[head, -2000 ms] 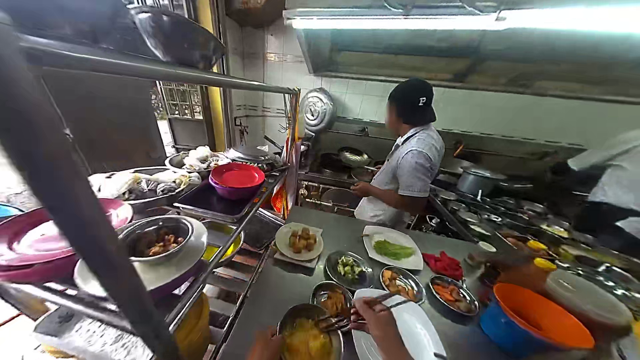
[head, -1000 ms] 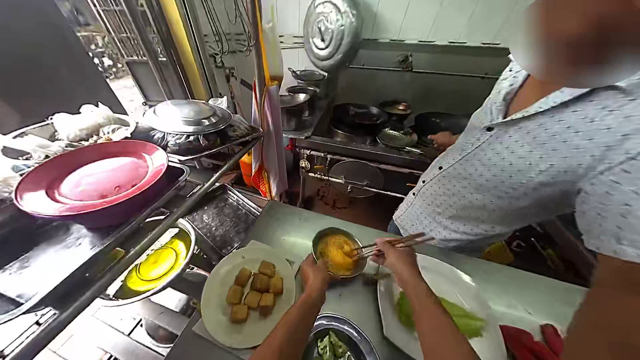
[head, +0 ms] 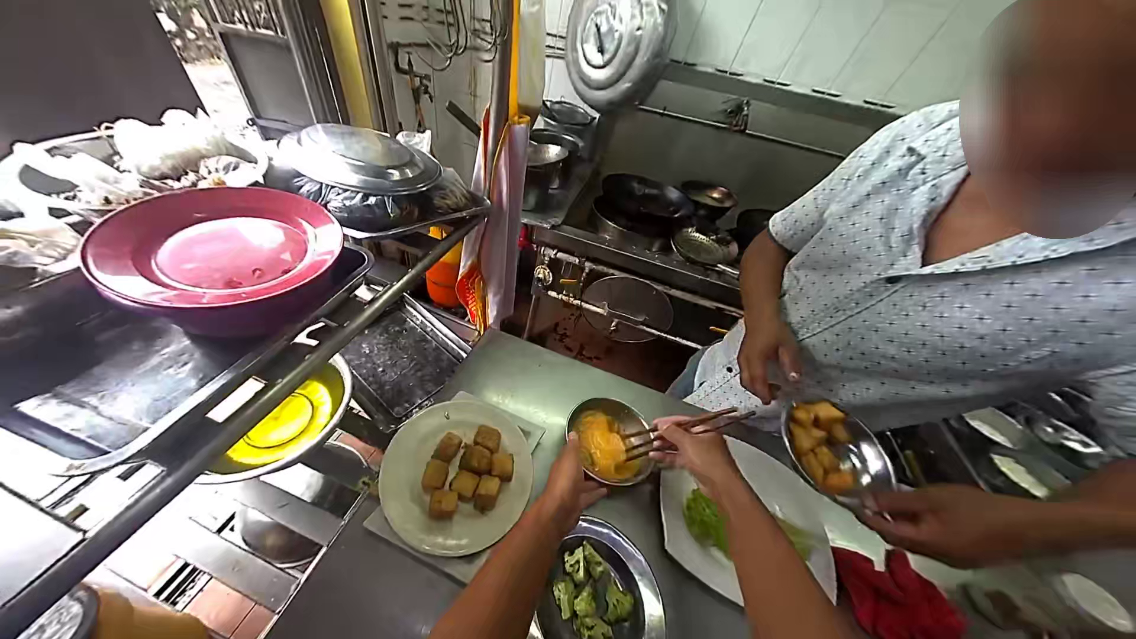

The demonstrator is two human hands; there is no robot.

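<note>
My left hand (head: 568, 479) grips the side of a small metal bowl (head: 579, 417) of yellow-orange beaten egg (head: 602, 444). Several wooden chopsticks (head: 692, 424) are held in my right hand (head: 697, 451), their tips in the egg. To the left of the bowl is a round plate (head: 399, 479) of browned fried cubes (head: 463, 484). Below it a metal dish (head: 646, 577) holds green vegetable pieces (head: 586, 586) that look like broccoli. My right forearm passes over a white plate (head: 772, 479) with green leaves (head: 704, 517).
A co-worker (head: 887, 311) stands close on the right, one hand holding a metal bowl of orange-yellow chunks (head: 821, 444). A red cloth (head: 896, 595) lies at lower right. The rack on the left carries a pink lid (head: 222, 248); a stove with woks (head: 643, 200) stands behind.
The co-worker, at the stove before, now faces the counter with a bowl of chunks in hand. My hands keep hold of the egg bowl and chopsticks. The view has shifted.
</note>
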